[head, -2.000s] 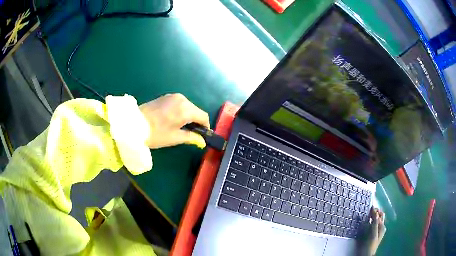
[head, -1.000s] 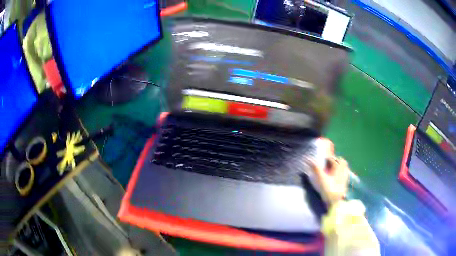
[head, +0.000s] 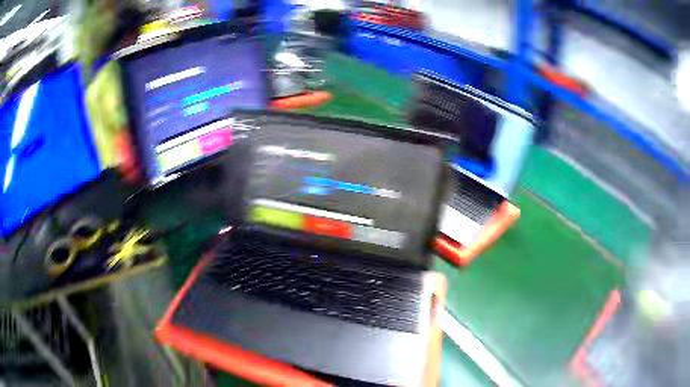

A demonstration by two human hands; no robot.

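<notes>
An open dark grey laptop (head: 303,325) lies on a red tray (head: 234,366) in front of me. Its screen (head: 340,189) shows a test window with a green and a red bar. An external monitor (head: 197,98) behind it at the left shows a matching window with green and pink bars. Neither of my hands can be made out; the picture is blurred. A pale patch at the laptop's right edge is too blurred to tell. No cable is clear at the laptop's left side.
A second monitor (head: 45,143) at the far left is plain blue. The side table (head: 91,291) holds tape rolls (head: 59,255) and yellow strips (head: 130,248). Another laptop (head: 473,204) on a red tray stands behind on the green bench (head: 529,264). Another red tray edge is at the right.
The view has shifted, and more of the hall shows. The hand at the laptop's right edge is gone from sight. The external monitor has changed from plain blue to the test window.
</notes>
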